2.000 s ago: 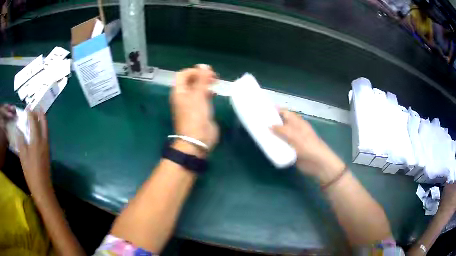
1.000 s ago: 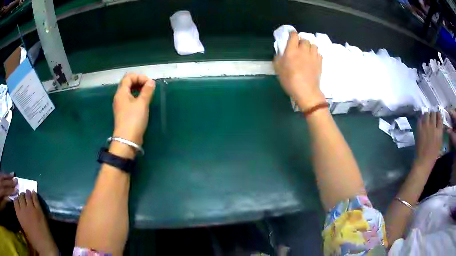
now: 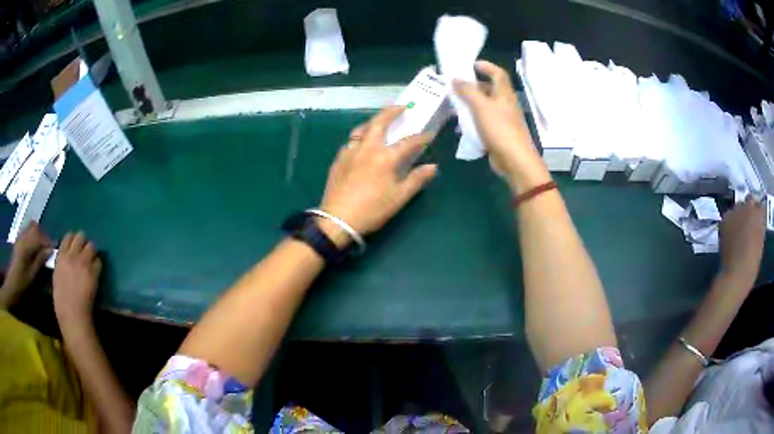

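A narrow white retail carton (image 3: 417,108) with small black print and a green mark lies tilted at the centre, near the pale rail. My left hand (image 3: 373,174) is on its near end, fingers over it, thumb apart. My right hand (image 3: 496,119) is closed on a white sleeve (image 3: 461,47), which sticks up above the fingers and hangs below them beside the carton. Whether a device is inside the sleeve cannot be told.
A row of cartons with white sleeves (image 3: 594,110) stands at right, with paper slips (image 3: 700,222) before it. A loose sleeve (image 3: 325,42) lies beyond the rail (image 3: 280,103). A blue and white carton (image 3: 93,127) and post (image 3: 127,55) stand left. Neighbours' hands show at both sides.
My left hand has moved right onto the narrow carton. My right hand has moved left from the row, holding the sleeve. The view has shifted slightly.
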